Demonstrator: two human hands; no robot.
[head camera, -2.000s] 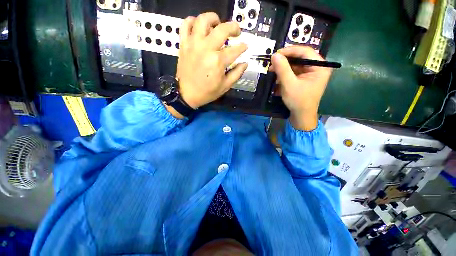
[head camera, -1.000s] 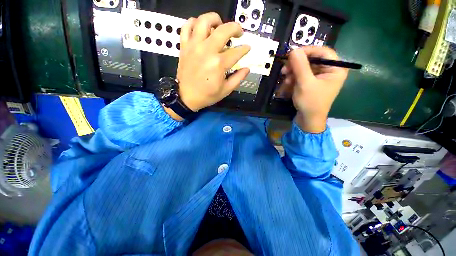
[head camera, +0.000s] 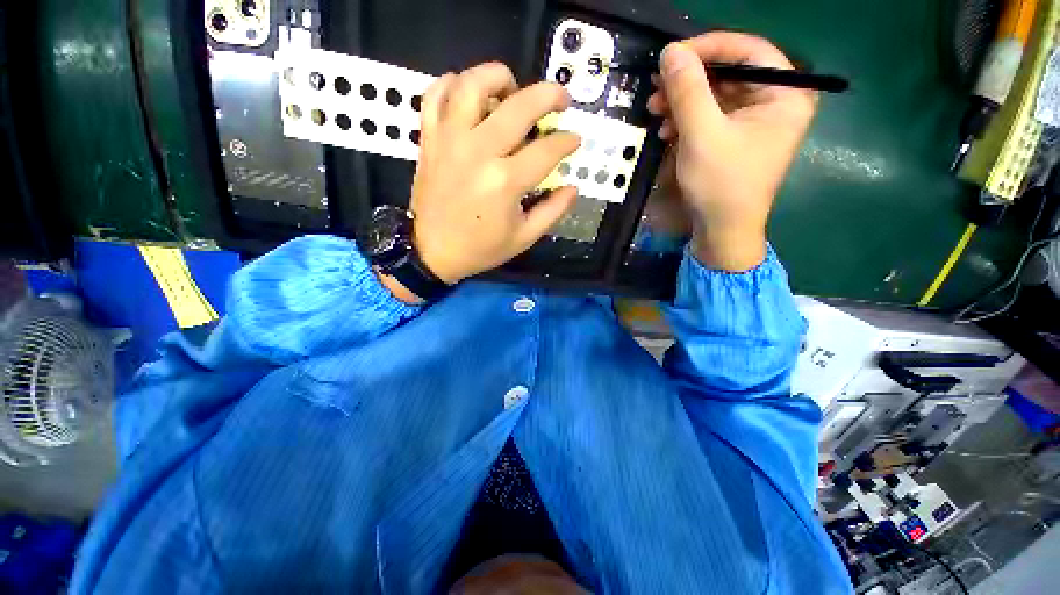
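Observation:
My left hand (head camera: 494, 174) lies on a white strip with two rows of dark round dots (head camera: 369, 106), pressing it across the black phone tray (head camera: 384, 209). My right hand (head camera: 738, 140) holds black tweezers (head camera: 779, 78), their handle pointing right; their tip is hidden by my fingers. My right hand is over the rightmost tray slot and covers most of the phone there. A middle phone (head camera: 584, 64) shows its white camera square with dark lenses just above the strip. Another phone (head camera: 270, 122) lies at the tray's left, its lower part bare and the strip crossing its right side.
A green mat (head camera: 866, 151) surrounds the tray. An orange-handled tool (head camera: 1007, 52) and yellowish dotted strips (head camera: 1018, 151) lie at the upper right. A white machine (head camera: 895, 407) stands at the lower right. A small fan (head camera: 52, 378) and a yellow strip on blue (head camera: 177, 282) are at the left.
My right hand has moved right and up from the strip's right end to the rightmost slot, still with the tweezers. My left hand stays on the strip. The view has shifted slightly.

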